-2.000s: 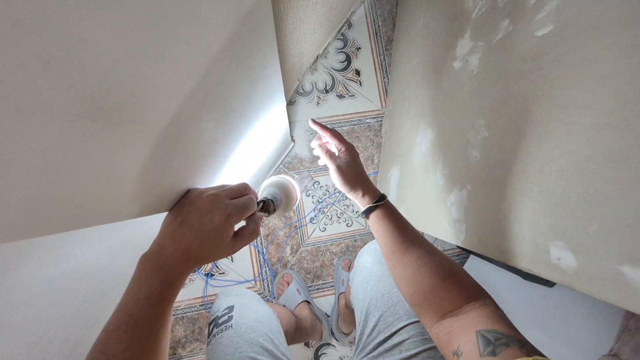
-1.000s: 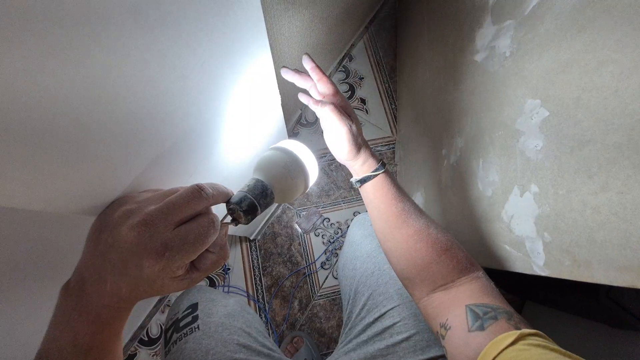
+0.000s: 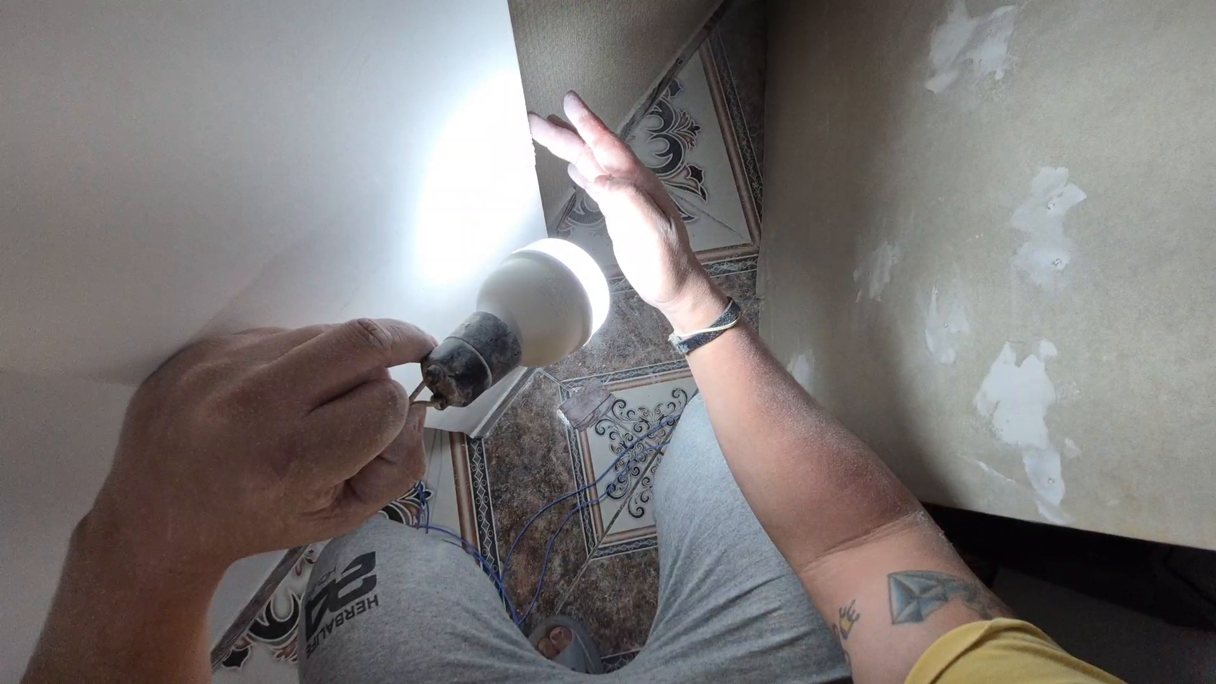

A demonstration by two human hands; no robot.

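My left hand (image 3: 285,427) grips the wires at the base of a black lamp socket (image 3: 472,358), which carries a lit white LED bulb (image 3: 537,304). The bulb tilts up to the right and throws a bright patch on the white wall panel (image 3: 332,171) at left. Beyond the bulb, my right hand (image 3: 632,204) is raised with fingers apart and nothing in it. Its fingertips are close to the panel's vertical edge; whether they touch it I cannot tell.
At right stands a beige surface (image 3: 855,399) with white filler patches (image 3: 1021,399). Below are patterned floor tiles (image 3: 632,456), blue wire (image 3: 541,518) and a small block (image 3: 587,406). My knees are under my arms, and a dark gap lies low at right.
Since two seconds ago, my left hand and the lit bulb have come closer to the camera. The bulb now points more up and to the right. My right hand stays raised near the panel's edge.
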